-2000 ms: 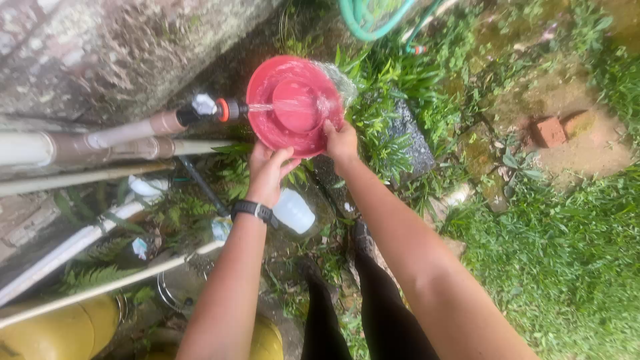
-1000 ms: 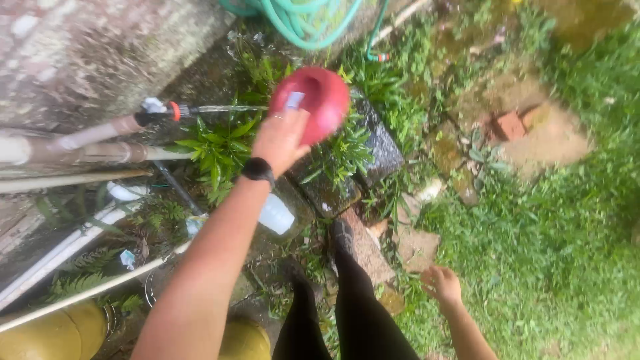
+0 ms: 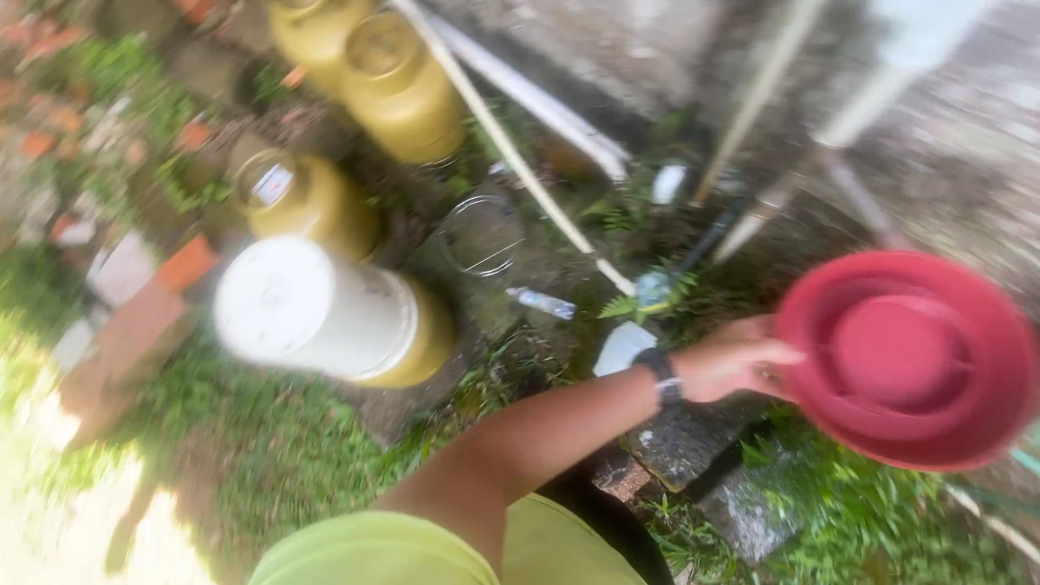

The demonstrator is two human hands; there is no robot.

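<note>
My left hand, with a dark watch on its wrist, grips the rim of a red plastic bowl at the right. The bowl has a raised round centre, and its inner side faces the camera. No water is plainly visible in it. My right hand is outside the view. Below the bowl lie green plants and stone slabs. A pale plastic container lies just behind my wrist.
A white bucket stands upside down or lidded on a yellow gas cylinder; several more cylinders stand behind. Pale pipes slant toward the ground by the wall. A clear round lid or container and a small tube lie nearby.
The view has swung to the cylinders and bucket. Two seconds ago both hands held the bowl under running water; one second ago only my left hand held it. My right hand has left the view.
</note>
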